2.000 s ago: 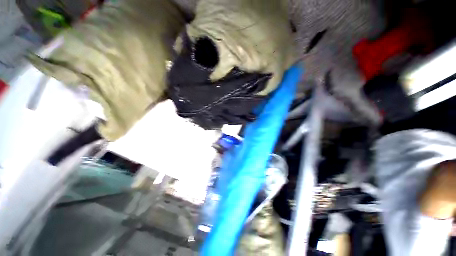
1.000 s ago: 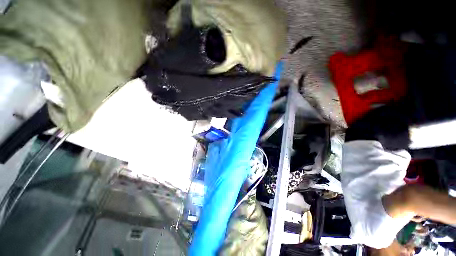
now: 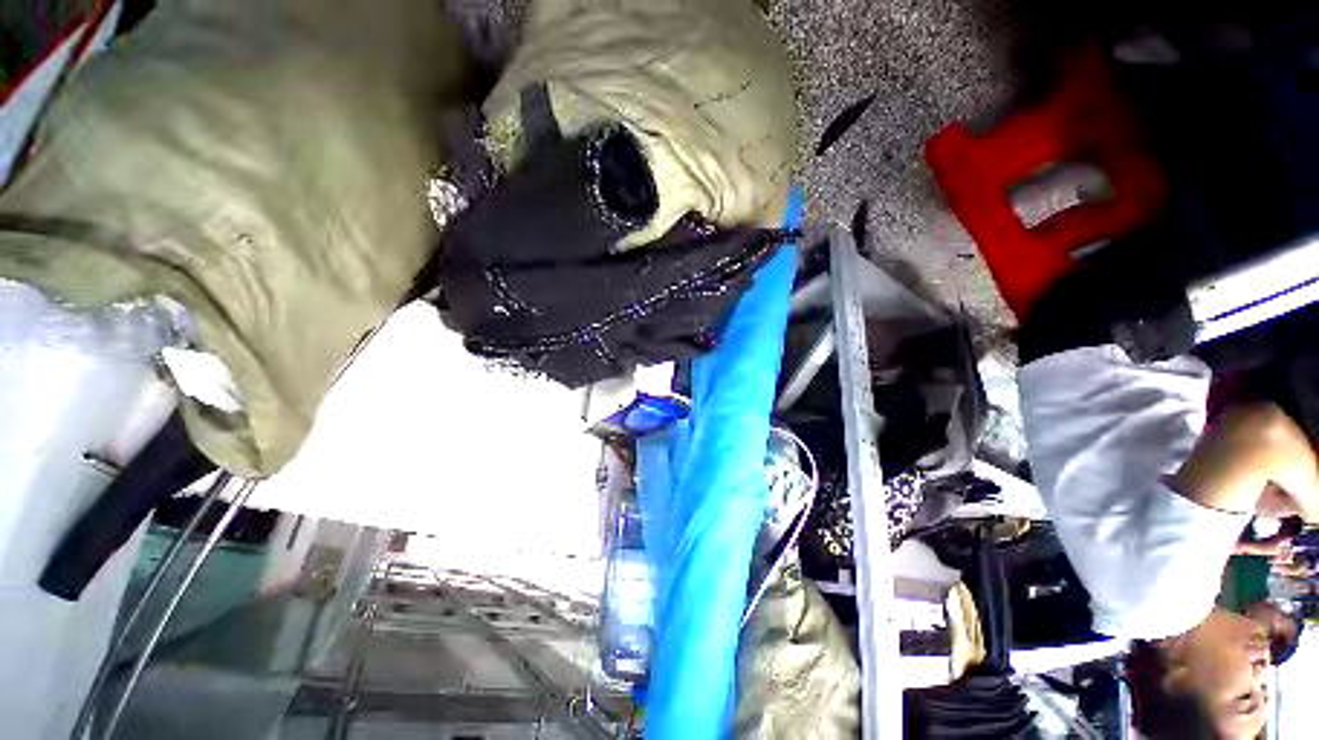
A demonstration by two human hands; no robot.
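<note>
Neither of my hands is in view. Nearest in front of me are two large bulging olive sacks, one at the upper left (image 3: pixel 275 188) and one at the top centre (image 3: pixel 716 101). A dark cloth piece with pale stitched edges (image 3: pixel 579 282) hangs over the edge of the second sack. It has a round dark opening near its top. A long bright blue roll or wrap (image 3: pixel 723 492) runs down from the dark cloth to the bottom edge. A white flat surface (image 3: pixel 434 434) lies beside the sacks.
The view looks tilted or upside down. A red plastic stool (image 3: pixel 991 195) stands on the speckled floor (image 3: pixel 882 58). A person in a white shirt (image 3: pixel 1107 477) is at the right. A metal frame post (image 3: pixel 868 506) stands beside the blue roll. Dark cloth (image 3: pixel 969 708) lies stacked at lower right.
The view has shifted and become sharper. The person at the right now shows further down, with the head in view. The sacks, dark cloth and blue roll keep much the same arrangement.
</note>
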